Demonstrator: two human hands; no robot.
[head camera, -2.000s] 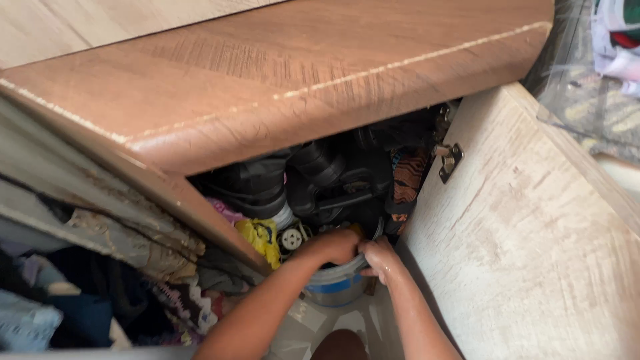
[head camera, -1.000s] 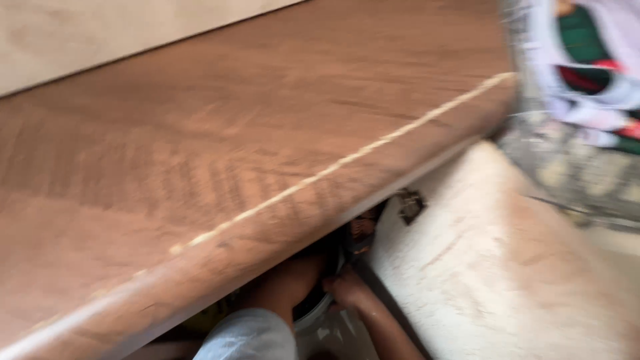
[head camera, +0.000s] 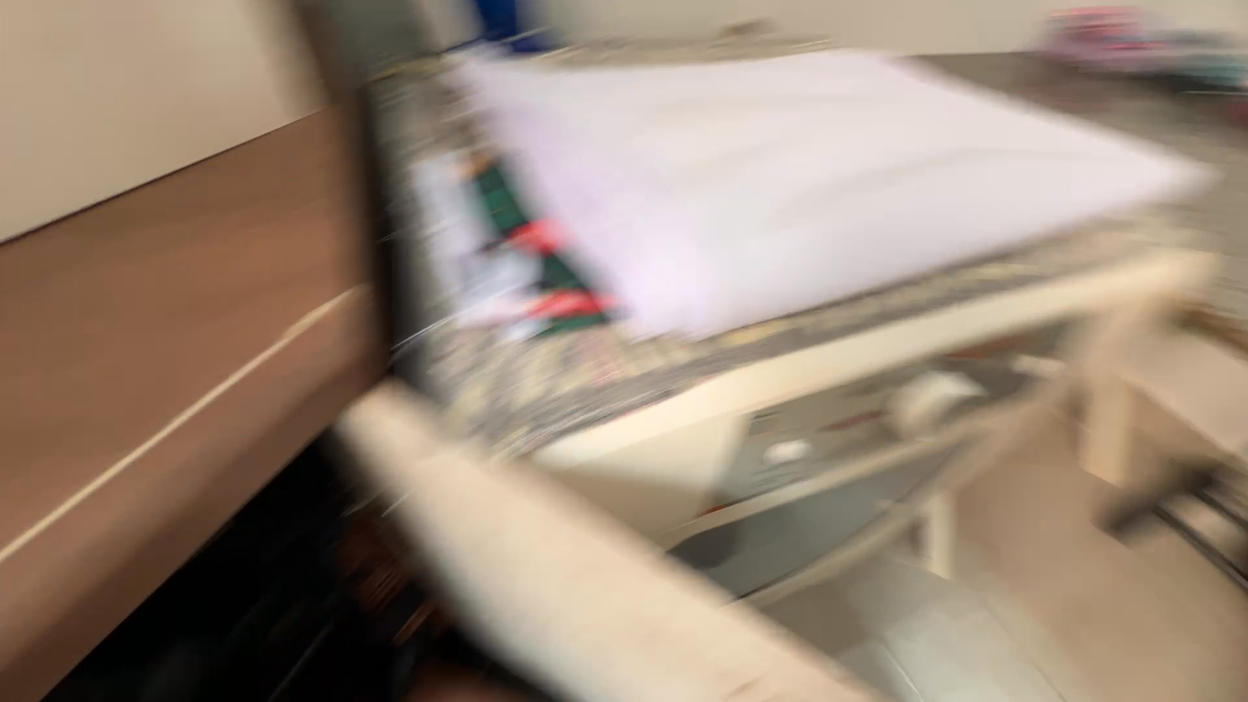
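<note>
Neither of my hands can be made out in the blurred head view; a small skin-toned patch shows at the bottom edge, too unclear to name. The open cabinet door (head camera: 604, 575) runs down toward the lower right. Left of it is the dark cabinet opening (head camera: 263, 585), under the brown wooden top (head camera: 185, 322). What lies inside is mostly hidden in shadow and blur.
A table (head camera: 829, 361) with a patterned cover stands beyond the door. White cloth (head camera: 829, 166) lies on it, beside a green and red piece (head camera: 546, 253). A dark metal object (head camera: 1170, 507) stands at the right, over the tiled floor (head camera: 1033, 595).
The view has swung far to the right, toward the table. Both hands, earlier at a bucket in the cabinet opening, are no longer discernible.
</note>
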